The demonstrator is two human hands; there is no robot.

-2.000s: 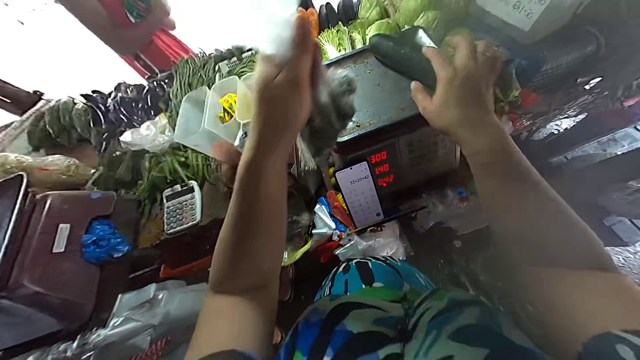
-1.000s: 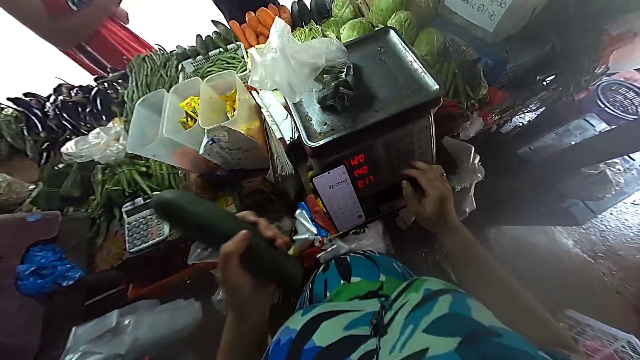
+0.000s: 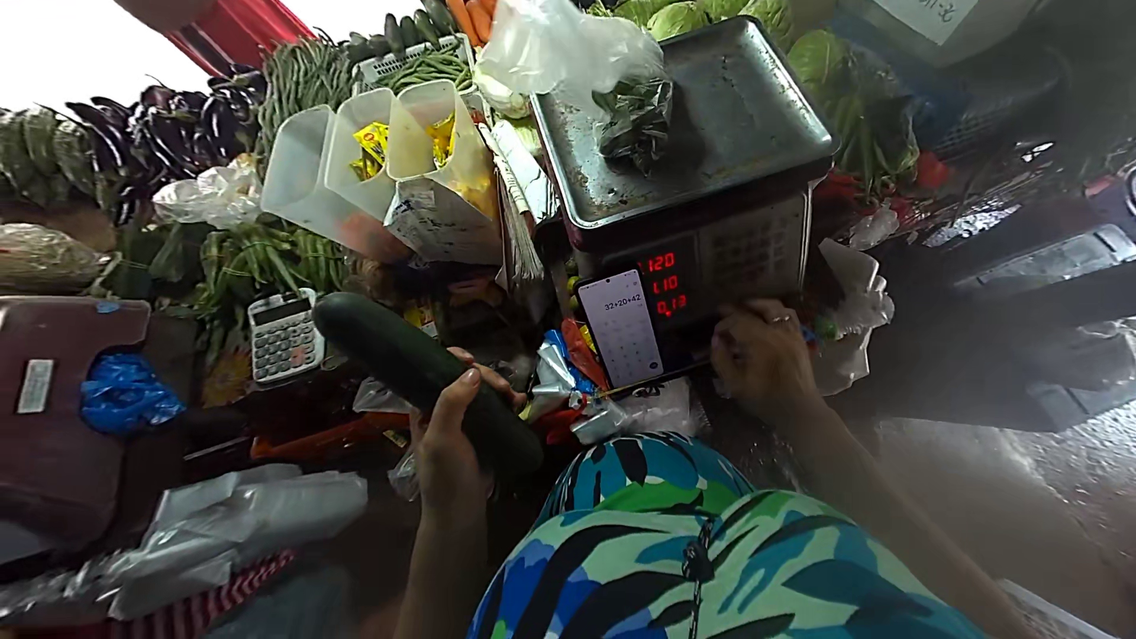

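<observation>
My left hand (image 3: 457,426) is closed around a long dark green gourd-like vegetable (image 3: 417,368), tilted up to the left. At the lower right of a digital weighing scale (image 3: 754,248), my right hand (image 3: 763,355) hangs near its front edge; its fingertips are partly hidden, so I cannot tell whether they touch it. On the metal scale pan (image 3: 737,115) lies a white plastic bag (image 3: 568,49) with dark leafy greens (image 3: 635,124) at its end. A smartphone (image 3: 619,328) showing a calculator leans against the scale front, left of the lit red digits.
Clear plastic bins (image 3: 355,151) with yellow packets stand left of the scale. Beyond them are eggplants (image 3: 177,124) and long beans (image 3: 306,84). A pocket calculator (image 3: 286,337) lies at left, near a blue plastic bag (image 3: 129,390). Folded plastic bags (image 3: 257,510) lie lower left.
Two seconds ago my right hand held the dark green vegetable above the pan; now my left hand holds it. My right hand has come down to the scale's front. The white bag now rests on the pan.
</observation>
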